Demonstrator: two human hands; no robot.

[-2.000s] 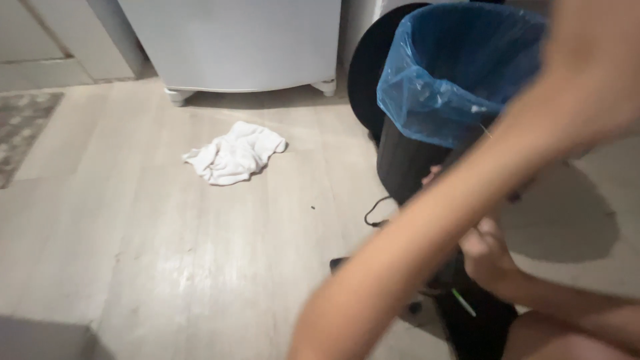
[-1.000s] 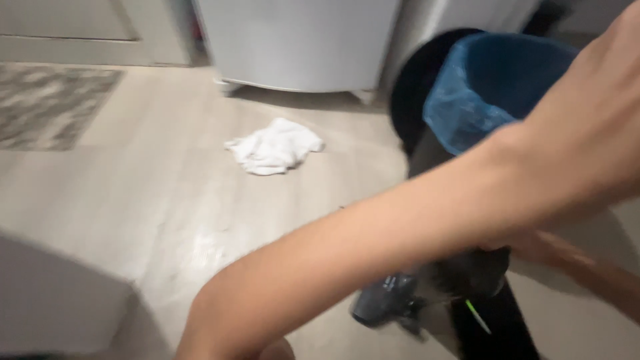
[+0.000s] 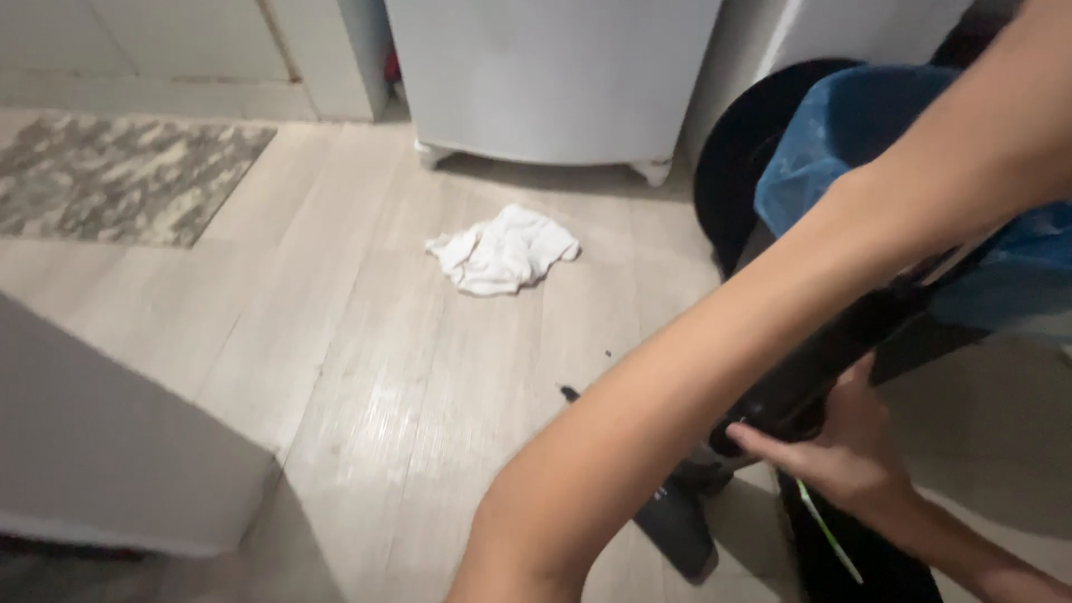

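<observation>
My left forearm crosses the view from bottom centre to upper right, and my left hand is out of the frame. Below that arm, my right hand (image 3: 846, 452) grips the underside of a long black plastic object (image 3: 804, 377), partly hidden by the forearm. The object slants up toward a bin with a blue plastic bag liner (image 3: 796, 180). Under it, a dark grey plastic part (image 3: 682, 532) reaches down by the floor; whether the two are joined I cannot tell. A thin green and white strip (image 3: 829, 536) lies below my right hand. A crumpled white cloth (image 3: 507, 251) lies on the floor.
A white appliance (image 3: 544, 75) on short feet stands behind the cloth. Beside the bin is a round black lid-like thing (image 3: 737, 167). A grey patterned mat (image 3: 126, 180) lies at the left, with a pale furniture corner (image 3: 126, 444) at lower left.
My right hand, largely hidden behind my left arm a second ago, now shows below it on the black object. The view has shifted since two seconds ago, bringing in more of the left side.
</observation>
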